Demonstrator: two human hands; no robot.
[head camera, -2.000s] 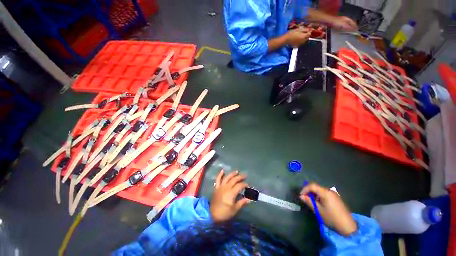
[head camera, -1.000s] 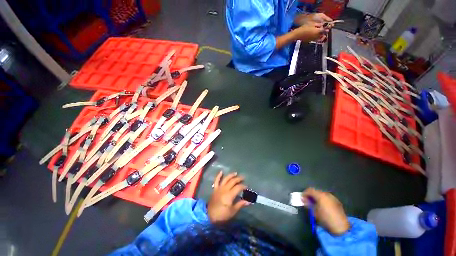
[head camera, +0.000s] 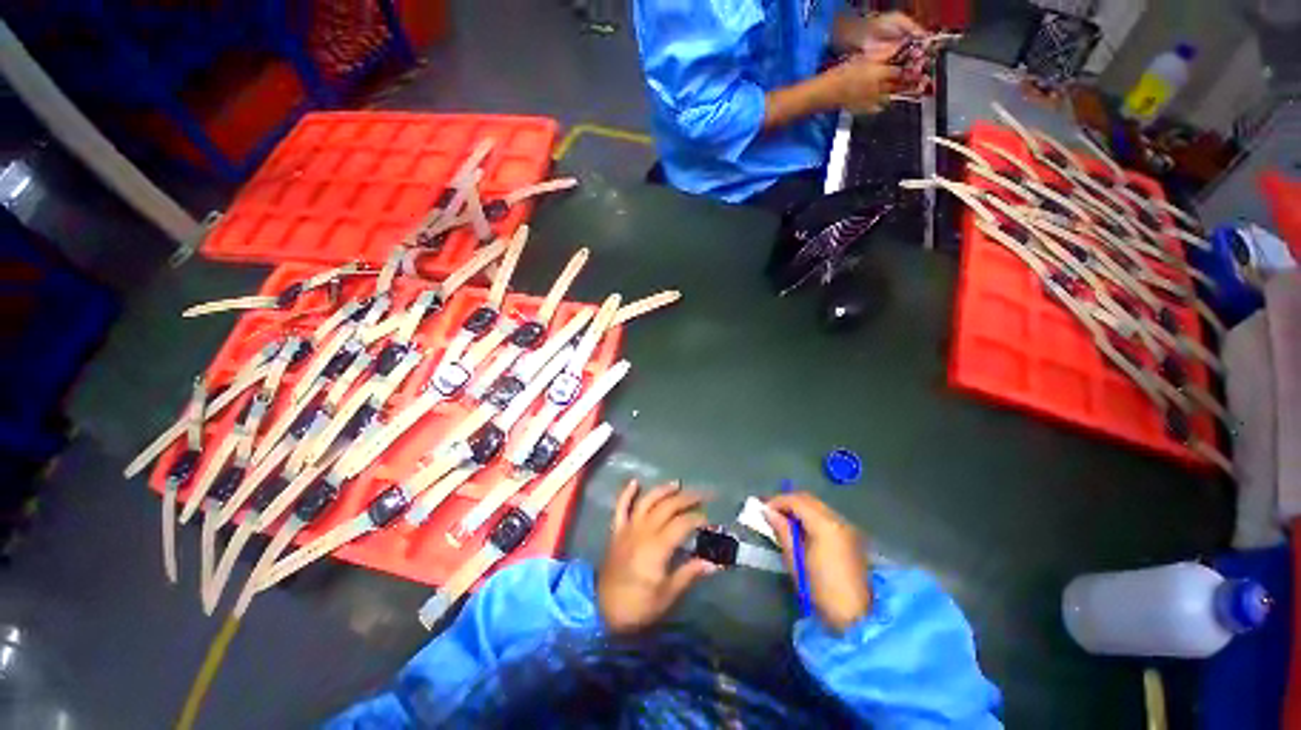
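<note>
A watch with a dark case (head camera: 716, 546) and a pale strap lies on the green table. My left hand (head camera: 649, 559) holds it at the case's left side with thumb and fingers. My right hand (head camera: 828, 559) is over the strap, just right of the case. It holds a thin blue tool (head camera: 799, 568), roughly upright in the picture, and a small white tissue (head camera: 759, 519) at the fingertips, close to the case. Part of the strap is hidden under my right hand. A small blue cap (head camera: 842, 465) lies beyond my right hand.
Red trays (head camera: 378, 549) with strapped watches lie at left. Another red tray (head camera: 1049, 402) is at right. A white bottle with blue cap (head camera: 1149, 609) lies at lower right. A black bag (head camera: 828, 235) and dark round object (head camera: 845, 302) lie beyond. A person in blue (head camera: 728, 100) works opposite.
My right hand has moved left with the blue tool and white tissue, from beyond the strap's end to beside the case. The tissue was picked up from the right. My left hand stays in place.
</note>
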